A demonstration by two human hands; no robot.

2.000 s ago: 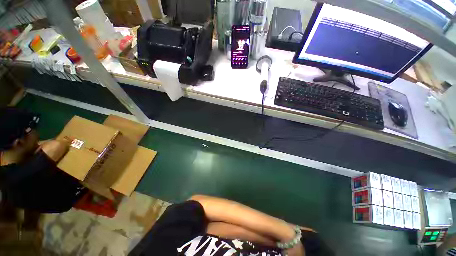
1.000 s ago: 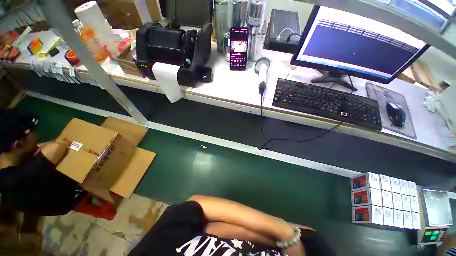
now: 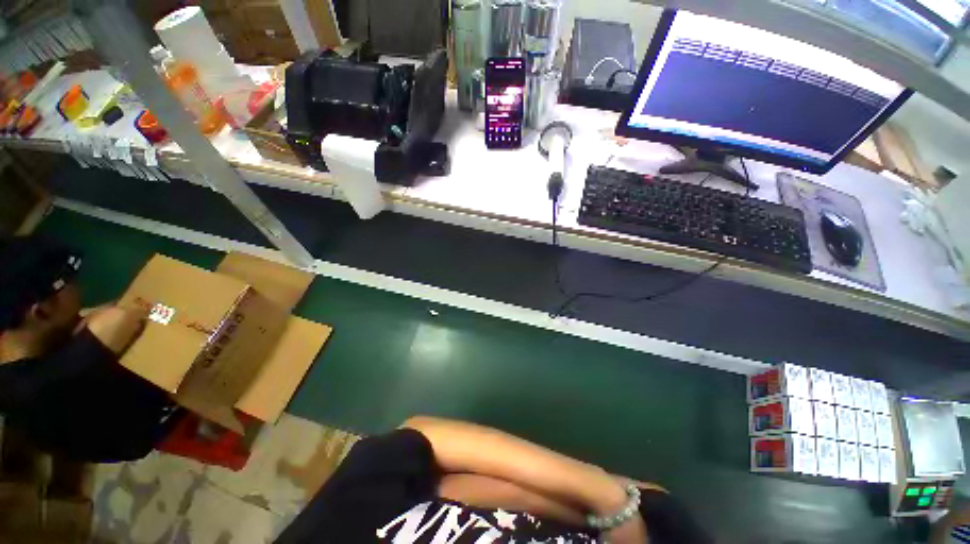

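Observation:
My forearms are crossed at the bottom edge. My left hand [image 3: 630,529] shows only as a sliver past a beaded bracelet, cut off by the picture's edge; its fingers are hidden. My right hand is not visible. Small white-topped boxes [image 3: 825,421] stand in a tight grid on the green bench surface [image 3: 468,374] at the right, with red and blue printed sides facing left. They are beside a scale [image 3: 930,442] with green digits. The pale barcode scanner [image 3: 556,152] lies on the white shelf, its dark cable hanging over the front edge.
A person [image 3: 74,372] at the left touches an open brown carton [image 3: 197,324]. The shelf [image 3: 489,191] holds a black machine [image 3: 346,101], smartphone [image 3: 504,103], keyboard [image 3: 691,215], monitor [image 3: 766,90] and mouse [image 3: 842,238]. A metal post [image 3: 202,149] crosses at left. Another person's arm [image 3: 950,528] shows at lower right.
The view has shifted very slightly. My crossed arms, the boxes and the scanner stay in place. The person at the left has moved their head and arm a little.

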